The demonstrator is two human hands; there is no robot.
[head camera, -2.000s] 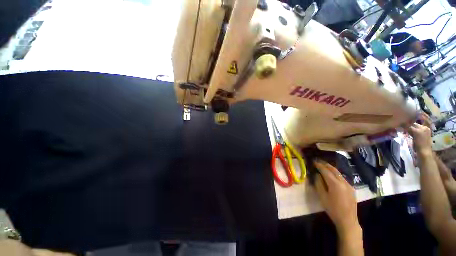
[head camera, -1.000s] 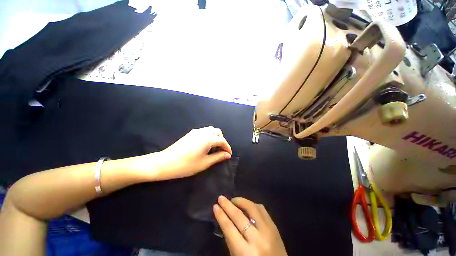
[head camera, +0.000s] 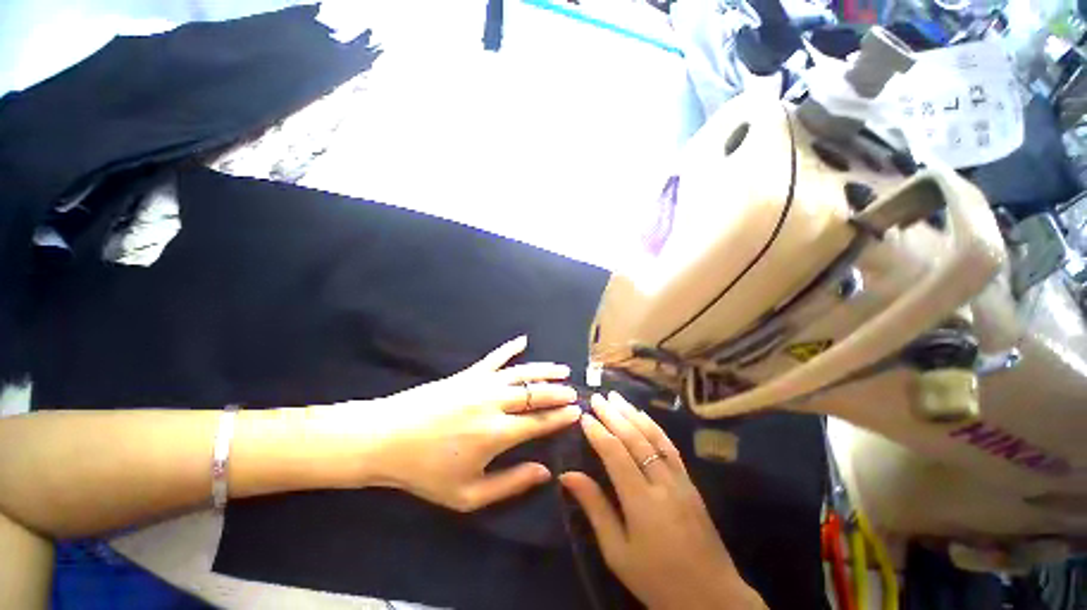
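The black garment panel (head camera: 358, 322) lies flat across the table and under the needle area of the cream HIKARI machine (head camera: 727, 250). A small dark piece (head camera: 542, 524) lies on the panel between my hands, with its edge hard to make out. My left hand (head camera: 477, 435) lies spread on the cloth, fingertips just left of the presser foot (head camera: 594, 374). My right hand (head camera: 650, 500) presses on the cloth in front of the foot, fingertips almost touching my left fingers. Both hands are flat on the cloth, gripping nothing visibly.
A stack of black cut pieces (head camera: 179, 95) with jagged edges lies at the far left. Red and yellow scissors (head camera: 856, 554) lie right of the panel, partly hidden by the machine. A paper ticket (head camera: 960, 105) is behind the machine head. Blue plastic (head camera: 107, 578) shows below the table at left.
Both hands have moved up to the presser foot from lower on the panel. My left hand has gone from pinching the small piece's edge to lying spread. The panel's left part has shifted, baring a pale patch.
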